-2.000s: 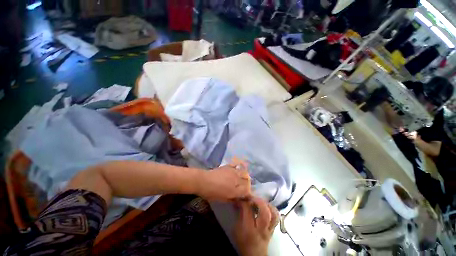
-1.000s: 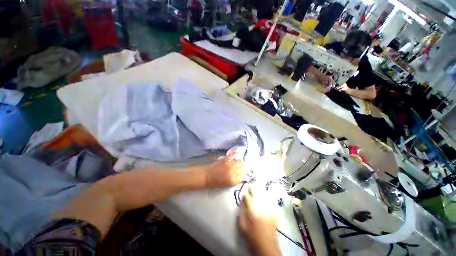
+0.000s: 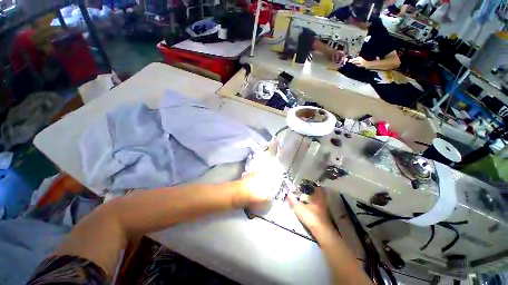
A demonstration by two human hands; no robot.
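Observation:
A pale blue-grey garment piece [image 3: 145, 145] lies spread and wrinkled on the white machine table, its right end running into the lamp glare at the needle. My left hand [image 3: 255, 188] is at that end, beside the needle area [image 3: 287, 186]; glare washes out its fingers. My right hand [image 3: 313, 210] is just right of the needle area, its fingertips close to the metal parts; its grip cannot be made out. The cream-white sewing machine [image 3: 356, 172] stands at the right with a white tape roll [image 3: 311, 121] on its head.
An orange basket [image 3: 58, 192] with more blue-grey cloth [image 3: 33, 245] is at the lower left. Dark slim tools [image 3: 365, 236] lie right of my right forearm. A parts tray [image 3: 245, 100] runs behind the machine. A person [image 3: 379, 44] works at another machine farther back.
The view has swung right. The cloth's end and both my hands have gone from left of the machine to the lit needle area. My hands are now at either side of it.

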